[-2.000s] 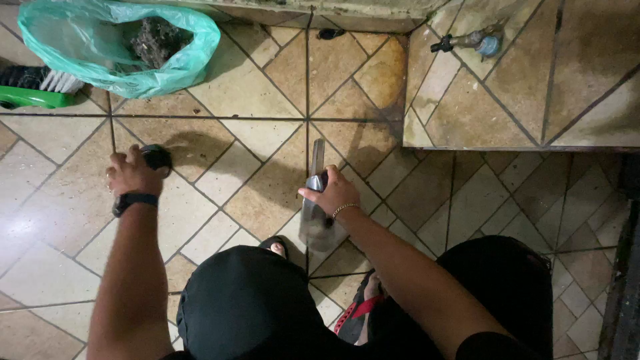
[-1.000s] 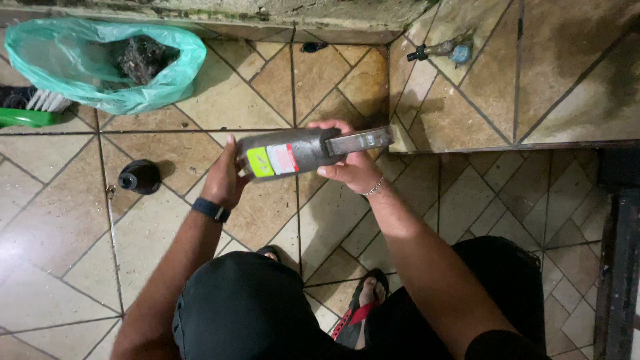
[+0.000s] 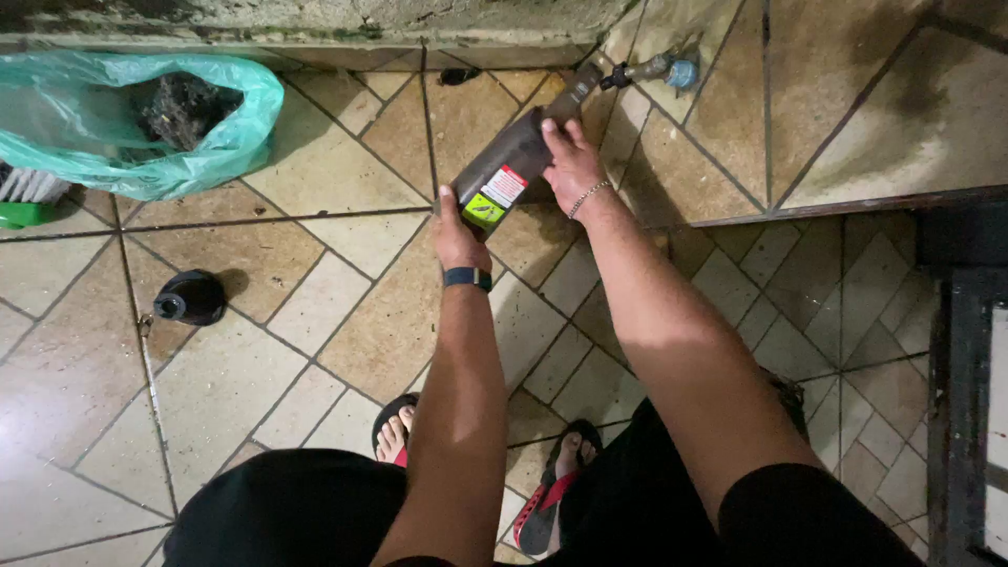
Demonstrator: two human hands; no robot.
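Both hands hold a dark translucent plastic container (image 3: 510,161), perhaps a vacuum cleaner's dust bin, with a red-and-white label and a green one. My left hand (image 3: 459,236) grips its wide lower-left end. Around the upper part, near the narrow neck, is my right hand (image 3: 573,164). The container lies at a slant, its narrow end (image 3: 575,93) up by a tap (image 3: 650,71) with a blue fitting; whether the two touch I cannot tell. On the floor at left sits a black cone-shaped plastic part (image 3: 190,298), apart from both hands.
A green plastic bag (image 3: 264,118) with a clump of grey lint and dirt (image 3: 187,110) lies at upper left. Beside it is a brush with a green back (image 3: 27,214). A tiled ledge (image 3: 709,165) rises at upper right. A small dark object (image 3: 458,75) lies near the wall.
My left hand has let go of the black cone-shaped part, which stays on the floor, and now holds the container. Both hands have moved the container up and right toward the tap.
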